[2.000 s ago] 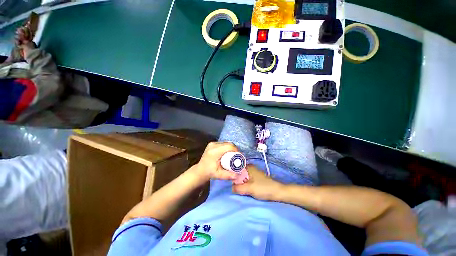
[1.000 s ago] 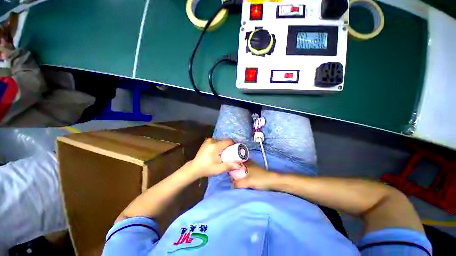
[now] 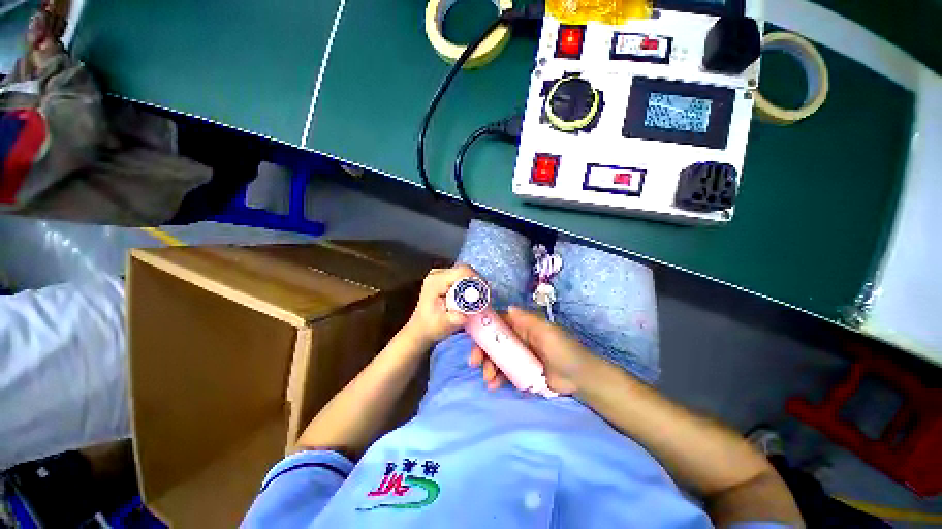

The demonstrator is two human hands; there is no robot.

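Observation:
A pale pink hair dryer [image 3: 506, 352] is held over my lap, its round barrel end facing up and its handle slanting down to the right. My left hand [image 3: 442, 306] is closed around the barrel. My right hand [image 3: 542, 351] is around the handle, its fingers partly hidden behind it. The bundled cord [image 3: 544, 271] lies between my thighs. The white power tester [image 3: 632, 114] stands on the green bench in front of me, its displays and red switches showing; its top is cut off by the frame edge.
Cream tape rolls [image 3: 468, 31] lie either side of the tester. Black test leads [image 3: 438, 114] loop over the bench edge. An open cardboard carton [image 3: 212, 382] stands at my left. A neighbour's sleeve [image 3: 72, 134] is at the upper left. A red stool [image 3: 878, 418] is at the right.
The dryer has turned so its handle now shows along its length. My right hand has opened out along the handle. The camera view has shifted.

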